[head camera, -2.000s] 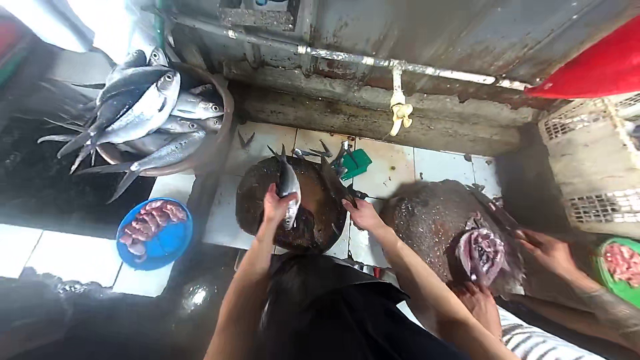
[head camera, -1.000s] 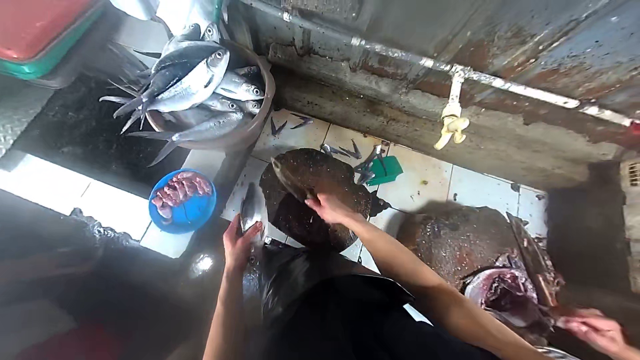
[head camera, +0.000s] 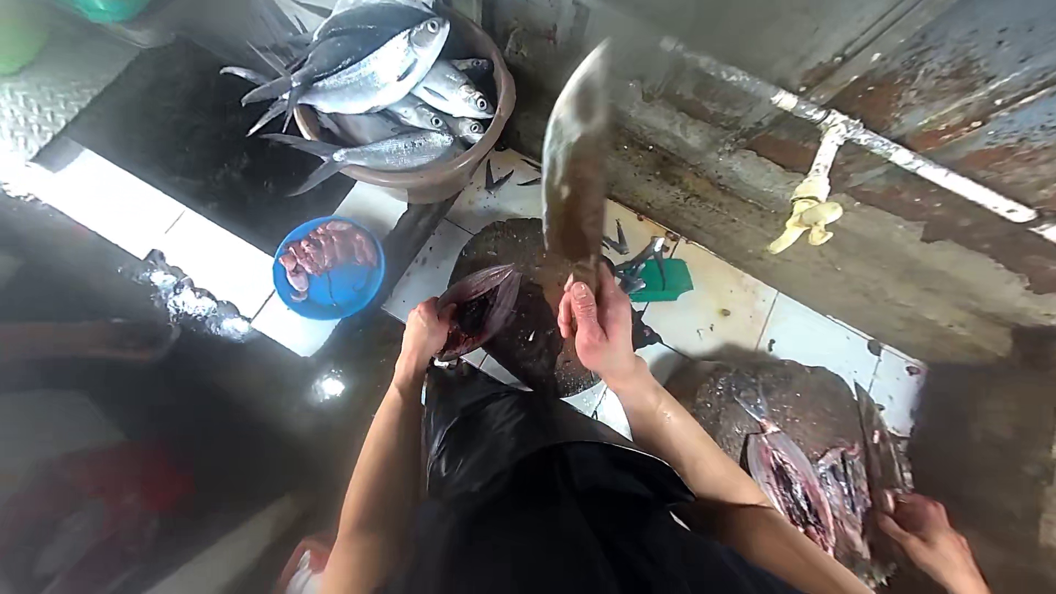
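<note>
My left hand (head camera: 426, 332) grips a split-open fish (head camera: 485, 309) at the left side of a round, dark chopping block (head camera: 540, 346). The fish's dark inside shows. My right hand (head camera: 596, 322) is closed round the handle of a broad knife (head camera: 575, 157), whose blade points away from me above the block. Whole silver fish (head camera: 371, 70) are heaped in a round basin (head camera: 495, 107) at the top left. A blue plate (head camera: 351, 285) holds pinkish fish innards (head camera: 330, 247). Cut fins lie beside a green plastic piece (head camera: 664, 280) behind the block.
At right, another person's hand (head camera: 932, 532) holds a knife (head camera: 876, 437) by a second chopping block (head camera: 709, 396) with an opened fish (head camera: 792, 487) on it. A pipe with a yellowish tap (head camera: 808, 216) runs along the wall. White tiles (head camera: 726, 309) edge the counter.
The fish in my left hand was whole two seconds ago and now shows split open. My right hand has raised the knife with its blade upward in view. The view has shifted and come nearer.
</note>
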